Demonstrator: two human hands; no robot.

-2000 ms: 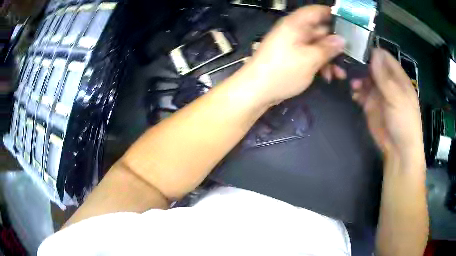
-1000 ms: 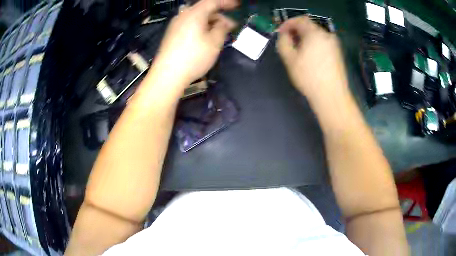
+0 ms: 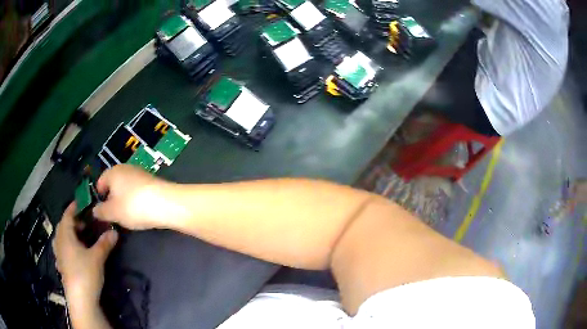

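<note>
A dark piece with a green circuit board point(image 3: 83, 195) is between my hands at the left of the view. My left hand point(image 3: 80, 247) is below it, thumb and fingers around its lower part, which is mostly hidden. My right hand point(image 3: 132, 196) is at its right side, with fingertips on its edge. Two loose display modules lie just beyond my right hand, one here point(image 3: 154, 128), each dark with a pale rim, orange flex and a green end. The other point(image 3: 119, 144) is partly hidden.
Stacks of fitted units point(image 3: 244, 112) with green and silver-white faces stand on the dark green bench point(image 3: 302, 154). One unit with an orange part point(image 3: 356, 74) sits near the bench edge. Black frames point(image 3: 35, 241) lie at far left. A red stool point(image 3: 444, 151) and a person's grey sleeve point(image 3: 521, 64) are at right.
The view has turned right, bringing the stacks and stool closer to the middle. My hands have come together around the green-ended piece. The stacked trays have left the view.
</note>
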